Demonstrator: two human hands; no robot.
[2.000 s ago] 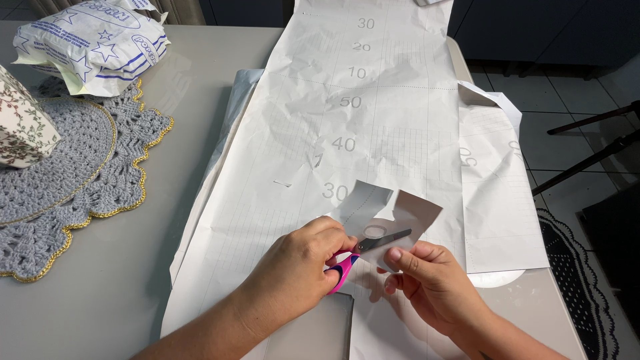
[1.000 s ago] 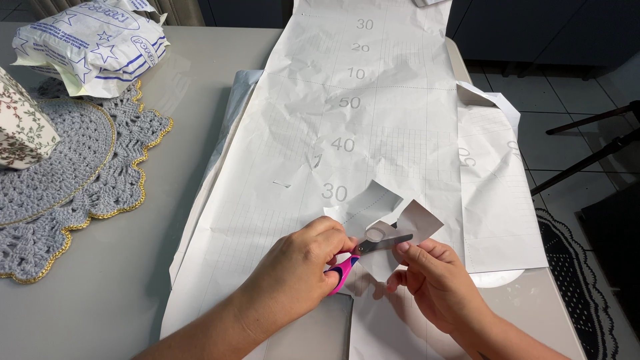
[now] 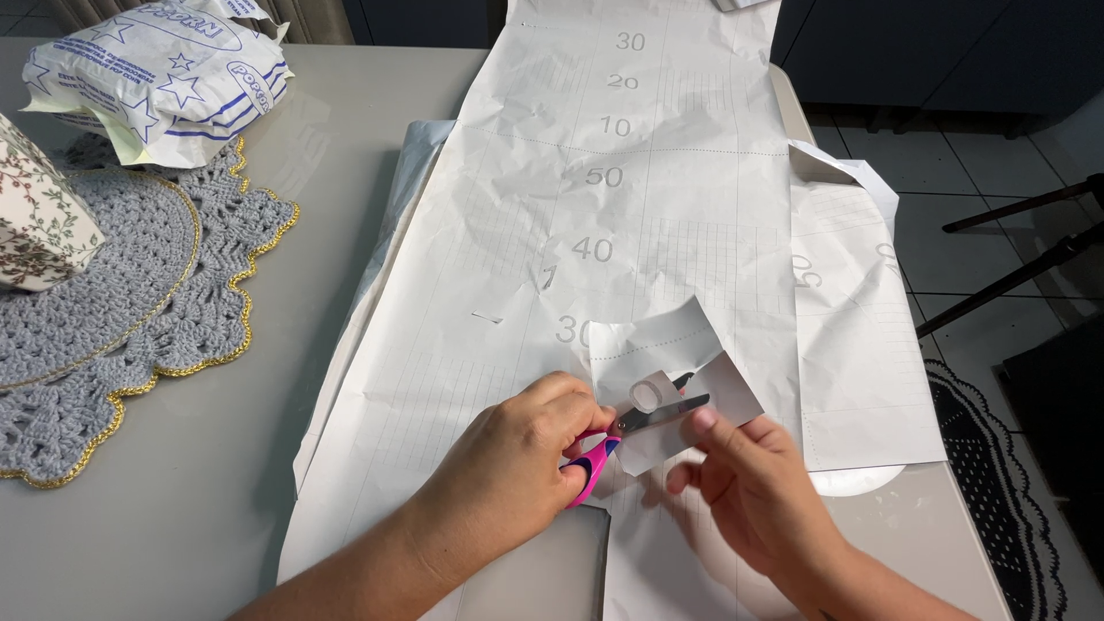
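Observation:
My left hand holds pink and blue-handled scissors, their dark blades apart and pointing right. A small piece of white paper with a dotted line is around the blades, partly cut, with a narrow flap bearing a printed character by the upper blade. My right hand pinches that piece's right part between thumb and fingers, close to the lower blade tip. Beneath both hands lies a long, creased white paper sheet printed with numbers and grid lines. A straight-edged opening shows in the sheet near the bottom.
A folded part of paper lies at the right table edge. On the left are a grey crocheted doily with gold edging, a popcorn bag and a floral-patterned vessel. Dark metal legs stand on the tiled floor at right.
The small paper piece has turned and shifted against the scissors, and its narrow flap now stands by the upper blade. Both hands have stayed in nearly the same place.

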